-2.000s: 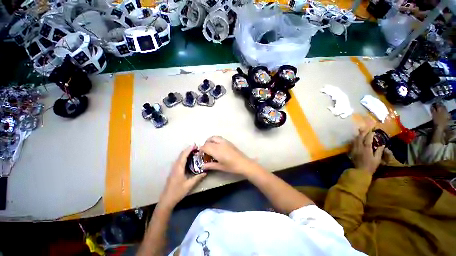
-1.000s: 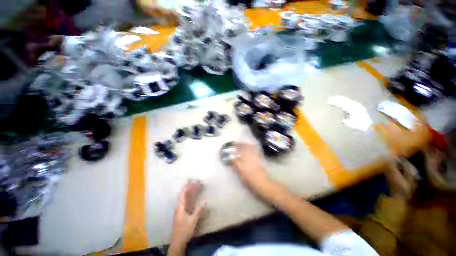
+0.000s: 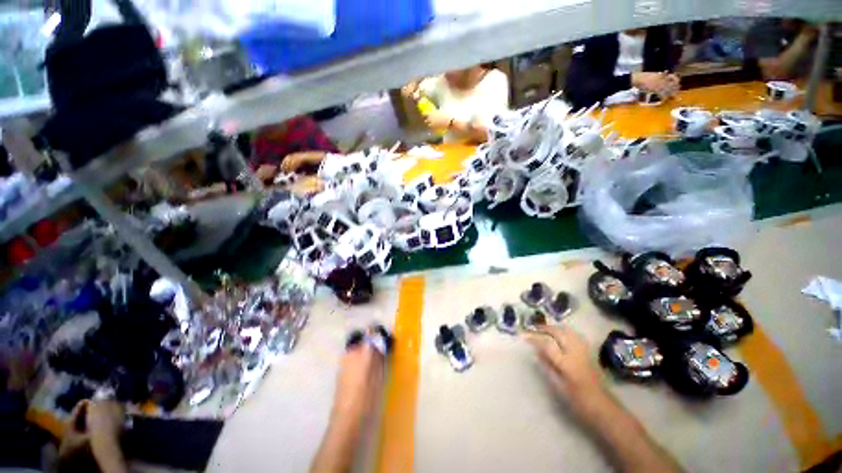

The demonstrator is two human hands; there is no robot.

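My left hand (image 3: 358, 371) is at the left of the bench, its fingers closed around a black housing (image 3: 371, 338), mostly covered and blurred. My right hand (image 3: 571, 362) is over the bench with its fingertips at a lens module (image 3: 535, 319); no firm hold shows. More lens modules stand in a loose row, among them one at the left end (image 3: 459, 355). Several filled housings (image 3: 709, 366) with silver faces and orange spots are clustered at the right. One filled housing (image 3: 633, 355) sits at the cluster's near left.
A clear plastic bag (image 3: 669, 205) and piled white frames (image 3: 443, 226) lie behind the bench board (image 3: 499, 416). Wired metal parts (image 3: 245, 333) are at left. Orange tape (image 3: 403, 369) crosses the board. A metal rail (image 3: 369, 78) spans above. Other people's hands (image 3: 657, 85) show at the back and lower left.
The view has swung left. The filled housing from my right hand now rests with the cluster. My right hand has moved to the modules, and my left hand to the black housing.
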